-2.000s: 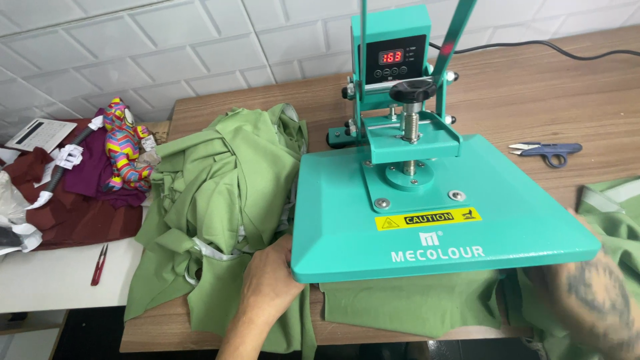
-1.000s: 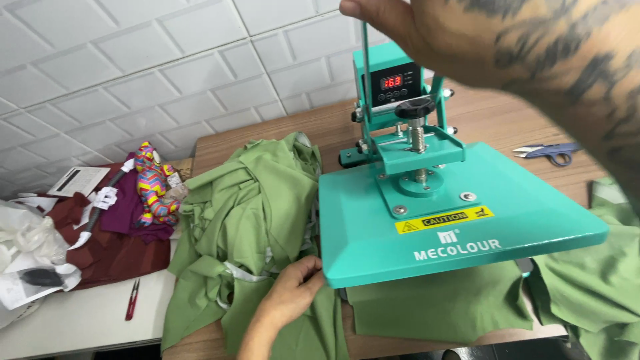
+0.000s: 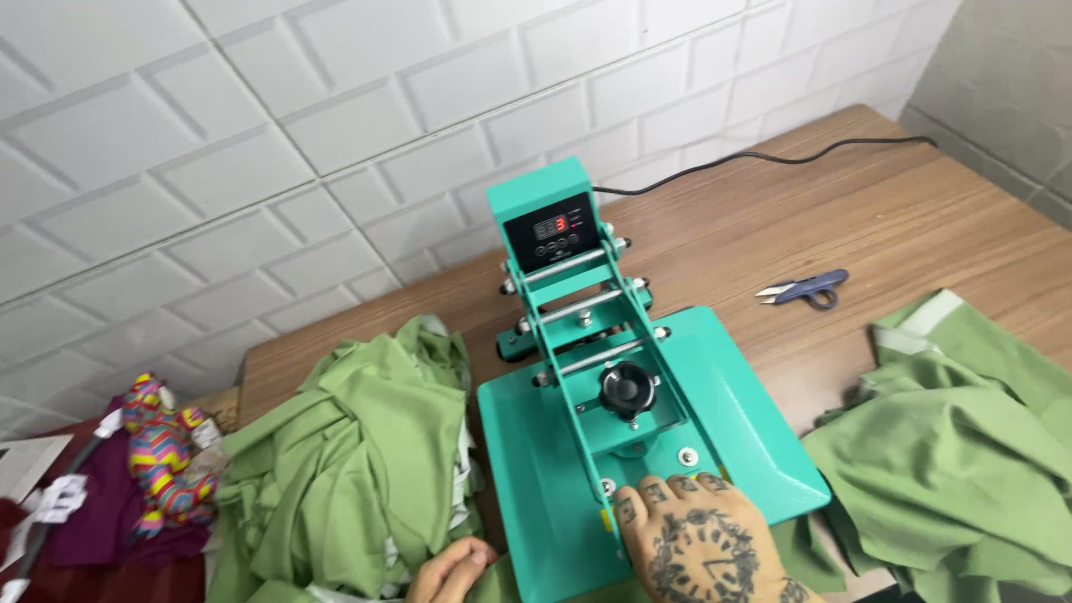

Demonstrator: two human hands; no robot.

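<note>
A teal heat press (image 3: 553,469) stands on the wooden table with its upper platen lowered and its lever frame folded down toward me. My right hand (image 3: 699,536), tattooed, rests over the front end of the lever, fingers curled over it; the handle itself is hidden under the hand. Beside the press's front left corner, my left hand (image 3: 454,571) touches green fabric, partly cut off by the frame's bottom edge. Green fabric (image 3: 377,444) lies heaped left of the press, more green fabric (image 3: 946,444) lies to its right, and some shows beneath the platen.
Blue-handled thread snips (image 3: 808,289) lie on the wooden table (image 3: 904,209) right of the press. A black cable (image 3: 754,156) runs from behind the press toward the wall. At the left are a colorful patterned figure (image 3: 163,456) and purple cloth (image 3: 92,519). A white tiled wall (image 3: 419,100) stands behind.
The press lever has come down from upright, with my right hand now on it. The display went from a three-digit reading to a single lit digit. The view has shifted noticeably.
</note>
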